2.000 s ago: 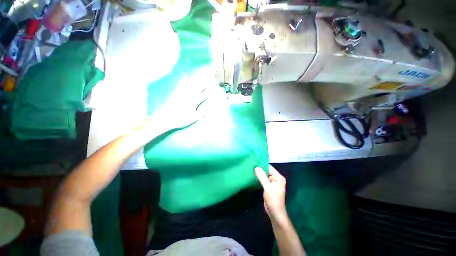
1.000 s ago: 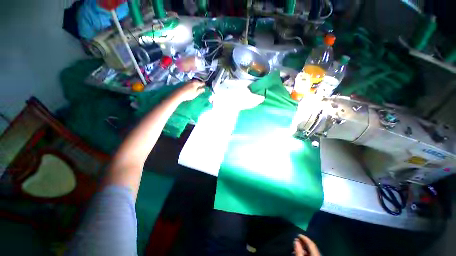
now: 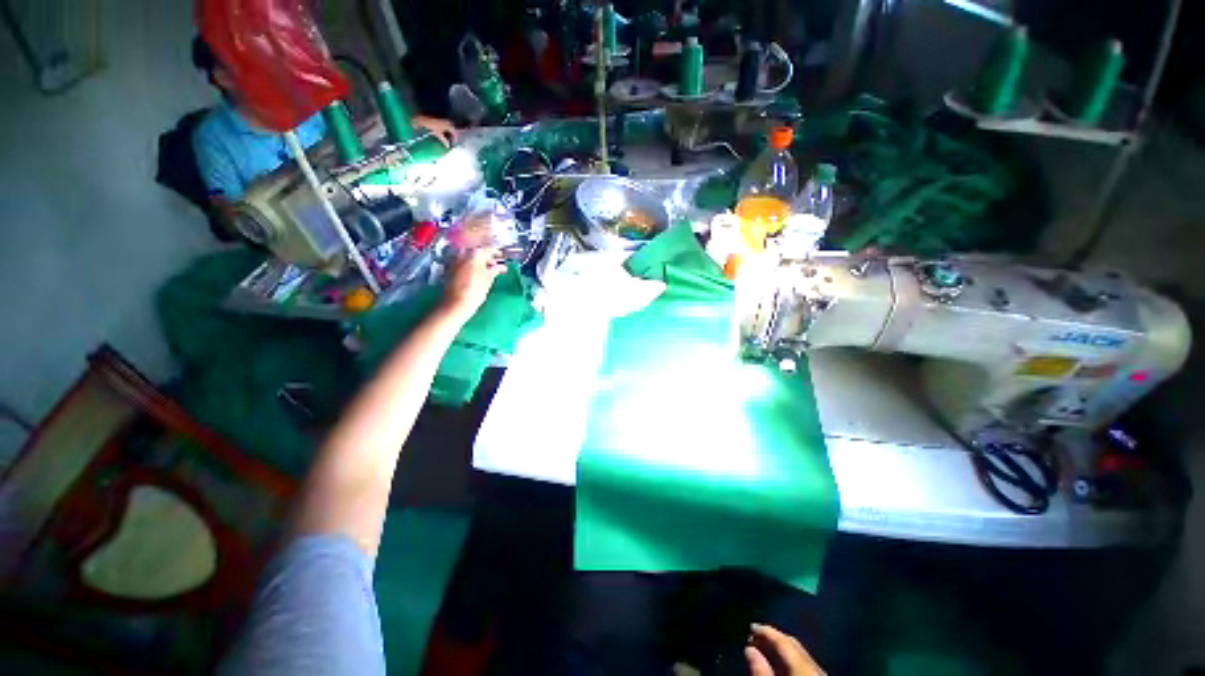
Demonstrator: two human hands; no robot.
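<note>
A green fabric panel lies flat on the white machine table, its front part hanging over the edge; the lamp glare whitens its middle. Its upper right side is by the needle area of the off-white JACK sewing machine. My left hand is stretched out to the far left, over the back of the folded green stack; its fingers are small and blurred, and I cannot tell if they grip anything. My right hand is at the bottom edge, partly cut off, below the panel and off it, fingers apart, with no cloth seen in it.
Black scissors lie under the machine arm. A metal bowl, an orange drink bottle and a clear bottle stand behind. A second machine and a person in blue are at the back left. Thread cones stand at the back right.
My left hand left the panel, reached the stack, then moved slightly farther back. My right hand let go of the panel's edge and dropped low. The view swung up and left.
</note>
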